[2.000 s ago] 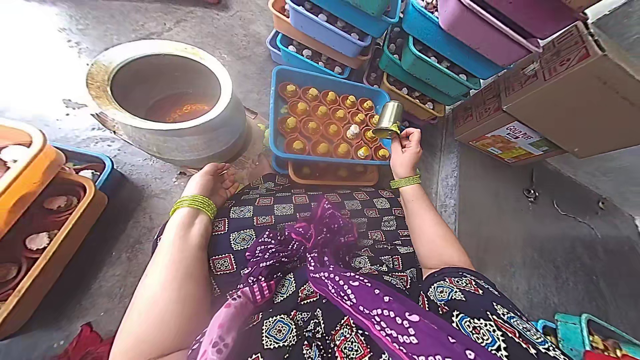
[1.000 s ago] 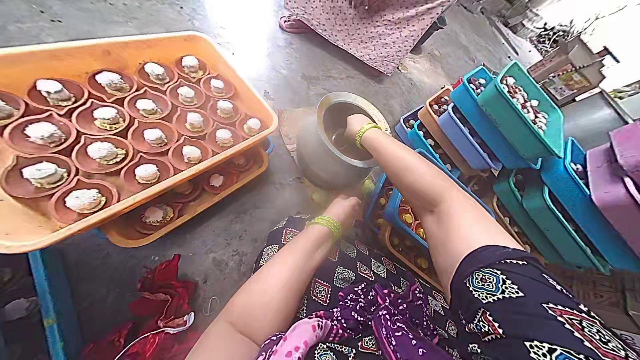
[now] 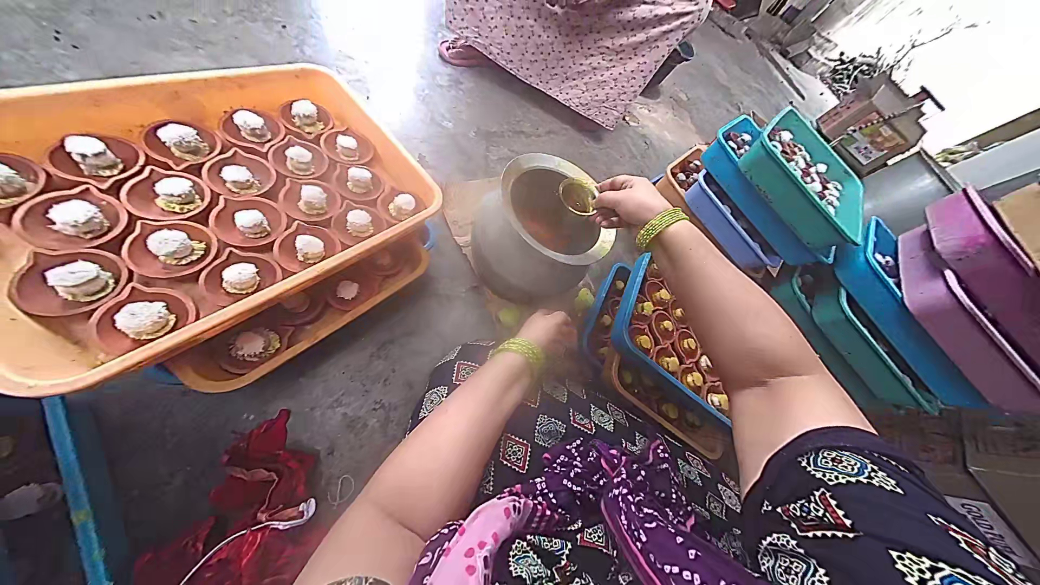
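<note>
My right hand (image 3: 624,201) grips a small metal cup (image 3: 578,196) by its side, at the right rim of a large round metal pot (image 3: 520,244). Orange-brown liquid shows low inside the pot. My left hand (image 3: 549,331) is near the pot's base, blurred, its fingers bent; whether it touches anything is unclear. Right of it, a blue tray (image 3: 678,374) holds clay cups with yellow contents. At the left, an orange tray (image 3: 398,166) holds clay lamps (image 3: 172,192), each with a white, lumpy piece in it.
Stacked blue and teal trays (image 3: 849,175) of small items stand at the right, with purple trays (image 3: 951,317) beside them. Red cloth (image 3: 260,479) and a white cord lie on the floor at lower left. Another person in a pink patterned garment (image 3: 577,49) is beyond the pot.
The view has swung left since two seconds ago. My right hand, inside the pot one second ago, is now at its rim with the cup showing.
</note>
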